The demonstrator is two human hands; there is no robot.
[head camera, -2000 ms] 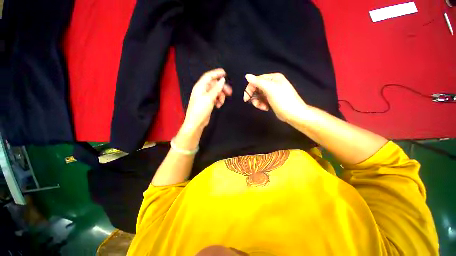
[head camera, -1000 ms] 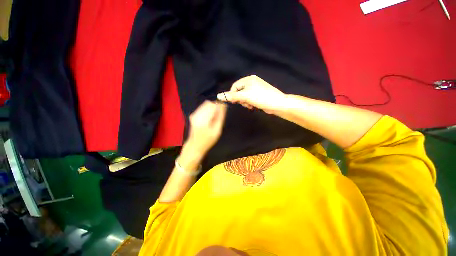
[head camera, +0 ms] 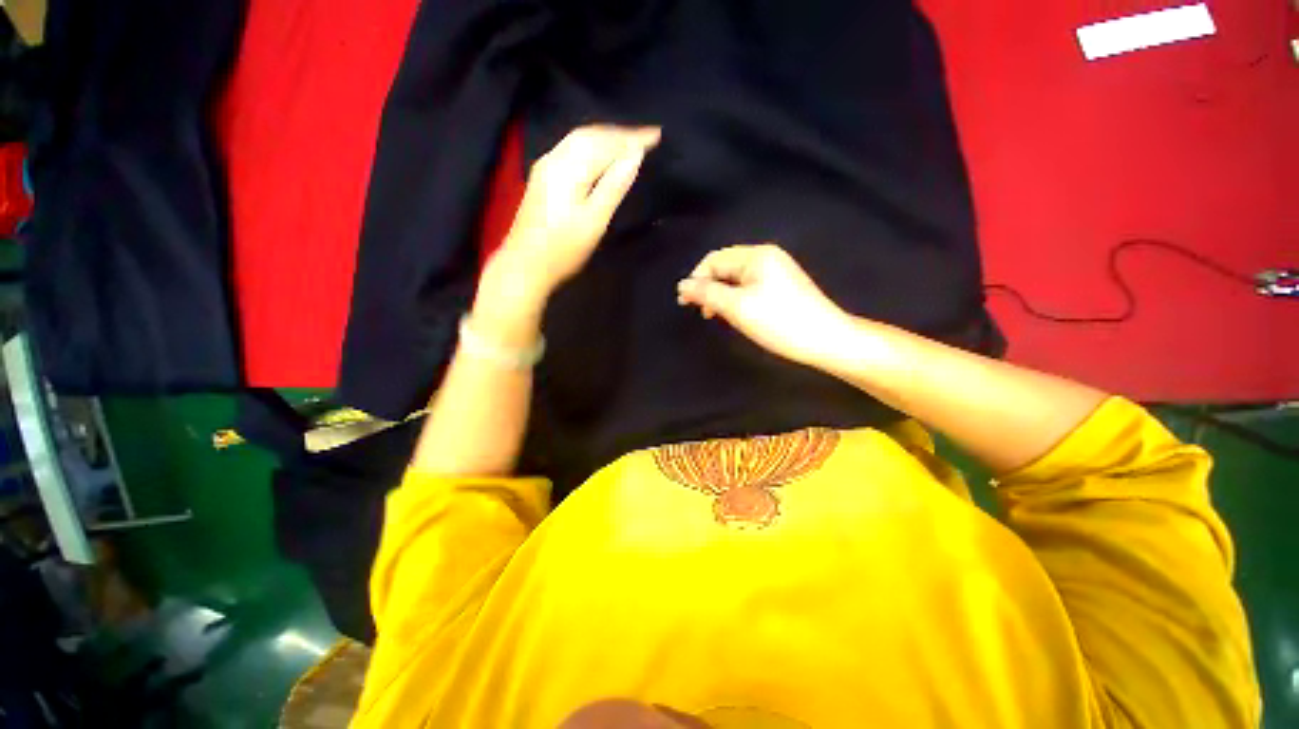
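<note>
A large dark coat [head camera: 769,128] lies spread on the red table cloth in front of me, its lower edge reaching my yellow top. My left hand [head camera: 577,200] is raised over the coat, fingers together and slightly blurred; what it pinches is too small to see. My right hand [head camera: 748,292] is lower and to the right over the coat, thumb and fingertips pinched together; no needle or thread can be made out between them. A tiny light speck shows on the coat between the hands.
A white strip [head camera: 1145,32] lies at the upper right of the red cloth [head camera: 1054,171]. A dark cord or thread [head camera: 1125,292] runs to small metallic snips [head camera: 1276,284] at the right edge. Another dark garment [head camera: 128,214] hangs at left. Dark cloth hangs below the table edge over green floor.
My left hand has moved up and away from my right hand. My right hand has moved slightly right and down, apart from the left. The view has shifted a little.
</note>
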